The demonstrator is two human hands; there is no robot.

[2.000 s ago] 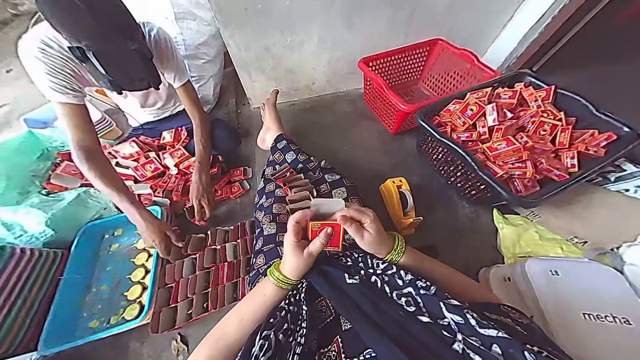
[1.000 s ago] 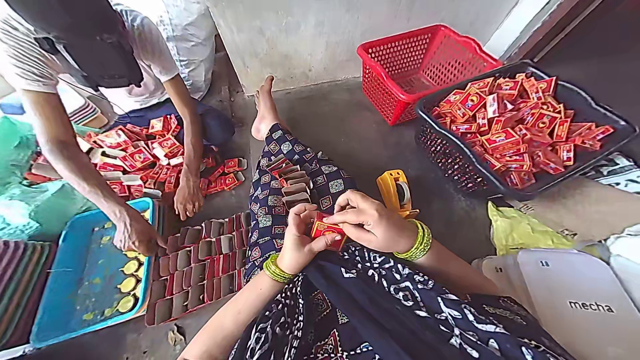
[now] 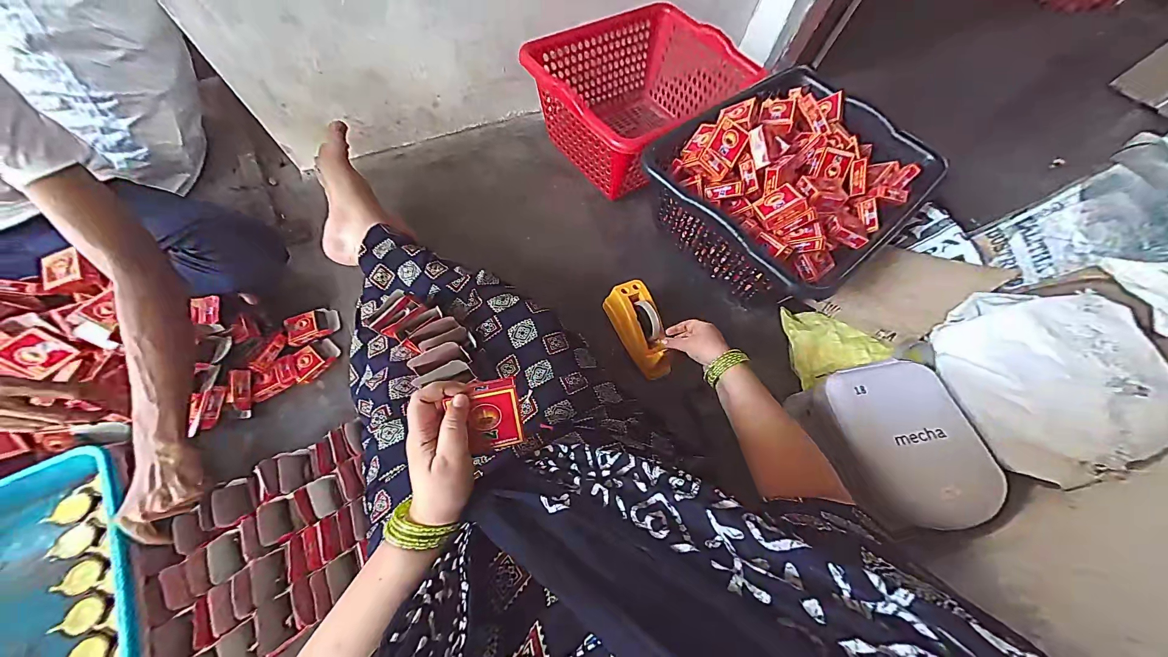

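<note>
My left hand point(image 3: 443, 447) holds a small red printed carton point(image 3: 495, 416) between thumb and fingers, above my lap. To the right, the fingertips of my right hand point(image 3: 695, 343) touch the front end of a yellow tape dispenser point(image 3: 639, 327) on the floor, beside its tape roll; whether they pinch tape is too small to tell. Several open cartons point(image 3: 438, 342) lie in a row on my patterned trouser leg, just beyond my left hand. Rows of upright cartons with grey-brown flaps point(image 3: 274, 538) stand at the lower left.
A black basket point(image 3: 707, 239) heaped with red cartons point(image 3: 794, 182) stands beside a red plastic basket point(image 3: 584, 114). At left, a co-worker's arm point(image 3: 151, 319) reaches down between a pile of cartons point(image 3: 55, 338) and a blue tray point(image 3: 114, 538). A grey lid point(image 3: 912, 447) lies at right.
My right hand has left the carton and moved right to the tape dispenser. The carton, which both hands held earlier, is now in my left hand alone.
</note>
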